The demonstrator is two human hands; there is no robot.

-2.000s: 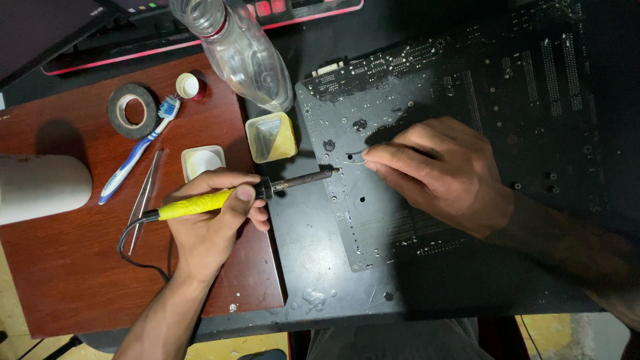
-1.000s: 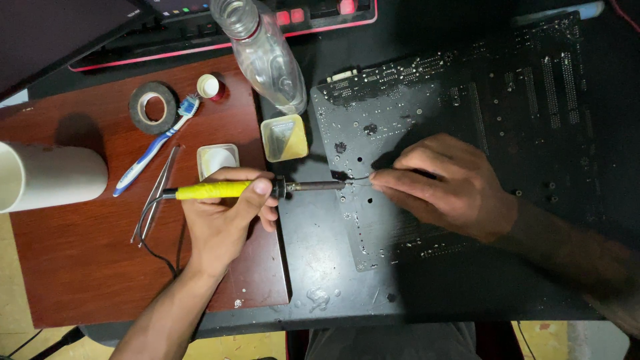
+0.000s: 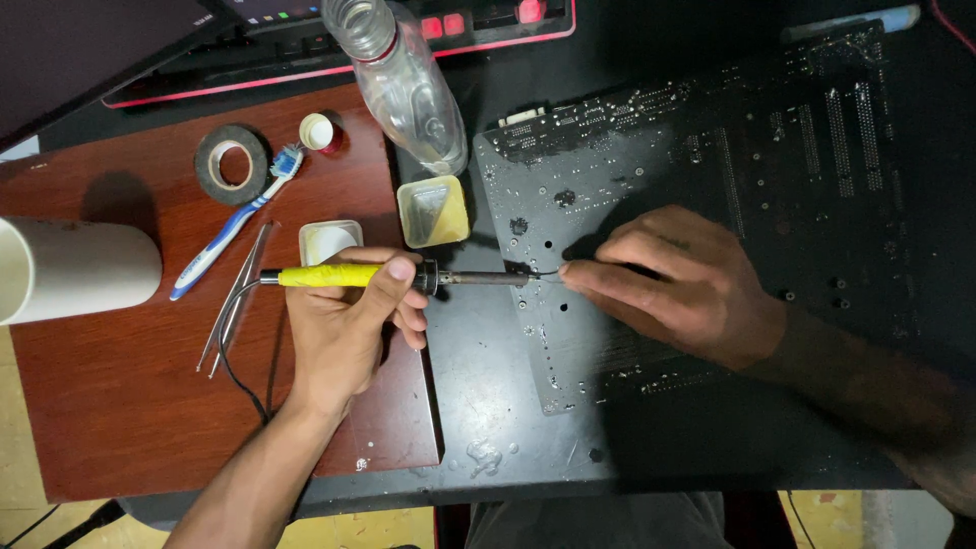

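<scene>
My left hand (image 3: 354,313) grips a soldering iron (image 3: 328,276) by its yellow-wrapped handle, the shaft pointing right. The iron's tip is over the left part of a black computer motherboard (image 3: 526,168), which lies solder side up. Close to the right of the tip, the fingertips of my right hand (image 3: 671,286) pinch a thin wire (image 3: 549,273), whose end reaches the tip. Whether the tip touches the board I cannot tell. Below the left hand's wrist side runs the iron's black cord (image 3: 229,358).
On a reddish wooden board (image 3: 114,427) lie a tape roll (image 3: 231,165), a toothbrush (image 3: 236,221), tweezers (image 3: 236,297), a bottle cap (image 3: 320,133), a small white tub (image 3: 330,238) and a white cylindrical container (image 3: 91,267). A yellowish tub (image 3: 434,211) and clear bottle (image 3: 412,91) stand near the motherboard. Behind is a keyboard (image 3: 488,27).
The soldering iron, tilted up to the right two seconds ago, is now about level. Both hands keep their holds near the same spot on the motherboard. The view has shifted slightly.
</scene>
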